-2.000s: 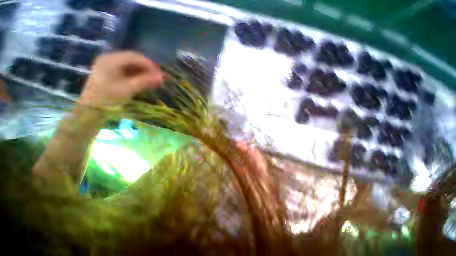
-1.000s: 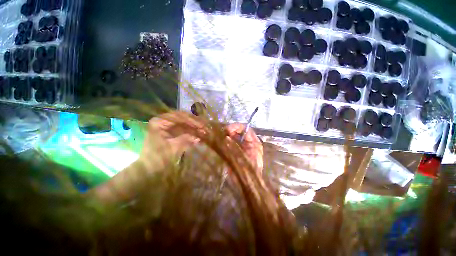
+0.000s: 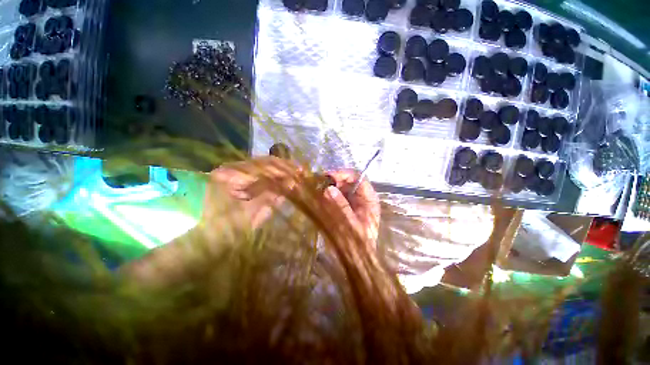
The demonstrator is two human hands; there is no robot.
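My right hand [image 3: 356, 203] is at the front edge of the tray, fingers closed around a thin silvery pointed tool [image 3: 368, 170] whose tip points up and right. A small dark piece [image 3: 326, 182] shows at its fingertips. My left hand [image 3: 246, 187] is beside it, partly hidden by blurred strands of hair; what its fingers hold cannot be told. A round black piece [image 3: 279, 150] lies just above my left hand, at the tray's near left corner. The clear blister tray [image 3: 417, 162] holds groups of black discs [image 3: 435, 60] in its pockets.
A heap of tiny dark parts [image 3: 207, 75] lies on the dark grey surface [image 3: 146, 43], with a few loose discs nearby. Stacked trays [image 3: 85, 78] stand at left. A crumpled clear bag [image 3: 609, 132] is at right. A cardboard box [image 3: 545, 242] and red item [image 3: 603, 233] are below.
My left hand has moved from the dark surface near the heap to beside my right hand. The view has steadied and shifted. In the last second the hands have barely moved.
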